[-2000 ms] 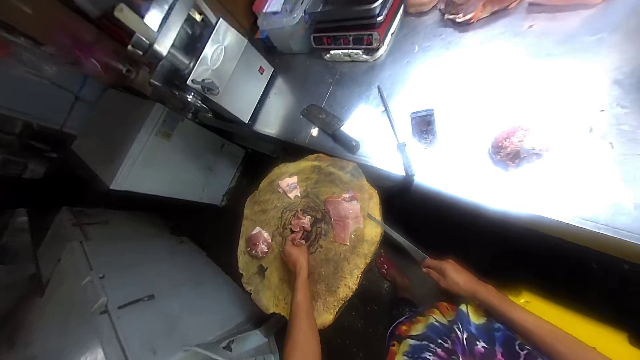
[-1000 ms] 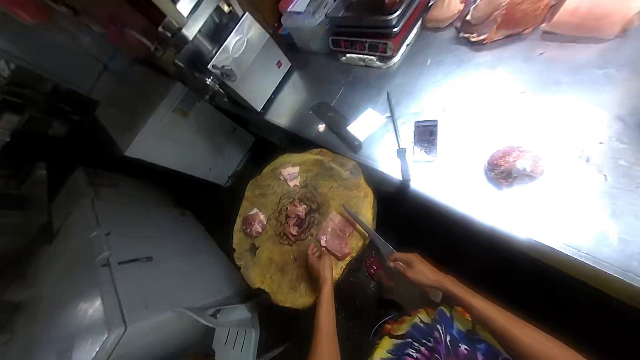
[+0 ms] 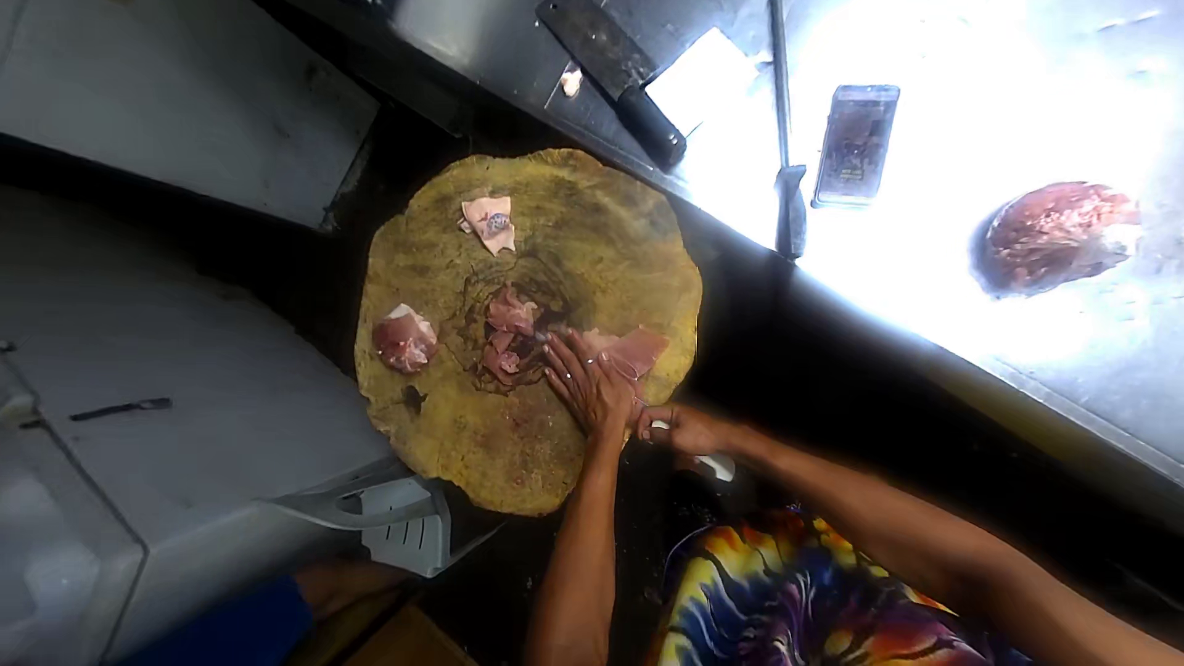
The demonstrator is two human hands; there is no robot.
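My left hand [image 3: 592,381] lies flat, fingers spread, on a slab of raw meat [image 3: 638,351] at the right side of a round wooden chopping block [image 3: 610,222]. Close beside it, at the block's lower right edge, my right hand [image 3: 683,433] is closed around the pale handle of a knife [image 3: 717,465]; the blade is mostly hidden at the meat and left hand. Small meat scraps [image 3: 509,333] lie at the block's worn centre. A rounded meat chunk [image 3: 405,339] rests at the left, and a pale piece of skin or fat [image 3: 490,223] near the top.
On the steel counter [image 3: 1045,370] lie a cleaver [image 3: 615,79], a white sheet [image 3: 705,81], a long thin tool with a dark handle [image 3: 790,213], a phone [image 3: 857,145] and a large meat piece [image 3: 1062,236]. A plastic chair [image 3: 407,527] stands below the block, near another person's arm [image 3: 351,587].
My left hand has moved from the meat's lower edge onto its top, fingers spread. The knife in my right hand has come down beside it. The view has moved closer to the block.
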